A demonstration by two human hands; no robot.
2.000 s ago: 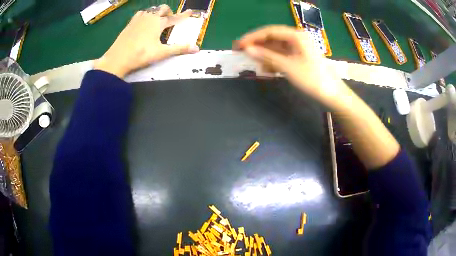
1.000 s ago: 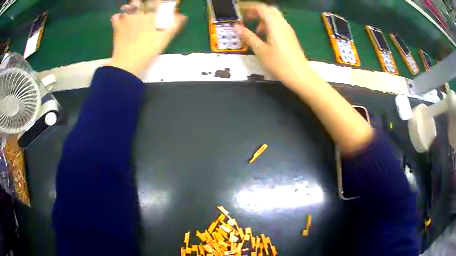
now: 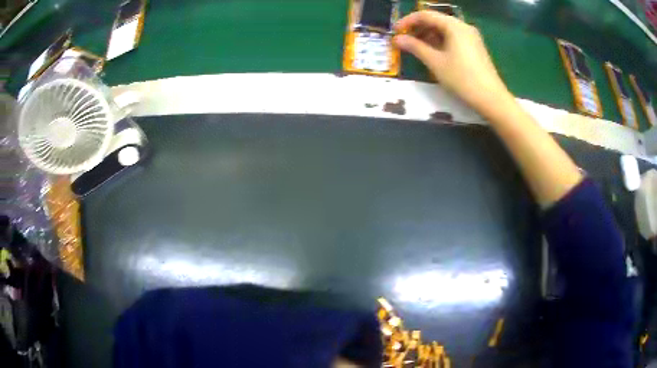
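Observation:
An orange-edged handset (image 3: 372,37) lies on the green belt at top centre, dark screen above pale keypad, its top cut off by the picture edge. My right hand (image 3: 450,54) is at its right side, thumb and forefinger tips at the orange edge; whether they pinch a small part cannot be seen. My left hand (image 3: 344,362) is nearly all out of the picture at the bottom edge, beside the pile of small orange parts (image 3: 403,345); only a bit of skin shows below the dark blue sleeve. One loose orange part (image 3: 495,332) lies right of the pile.
A second handset (image 3: 441,8) is partly behind my right hand. More handsets (image 3: 580,77) lie right, and one with a white block (image 3: 124,34) lies left. A worn white rail (image 3: 288,95) edges the belt. A fan (image 3: 65,128) and clear bag (image 3: 61,223) stand left, a white case (image 3: 630,172) right.
My left hand has left the belt and come down to the pile. My right hand stays at the handset's right side. The single orange part on the middle bench no longer shows. The view has shifted.

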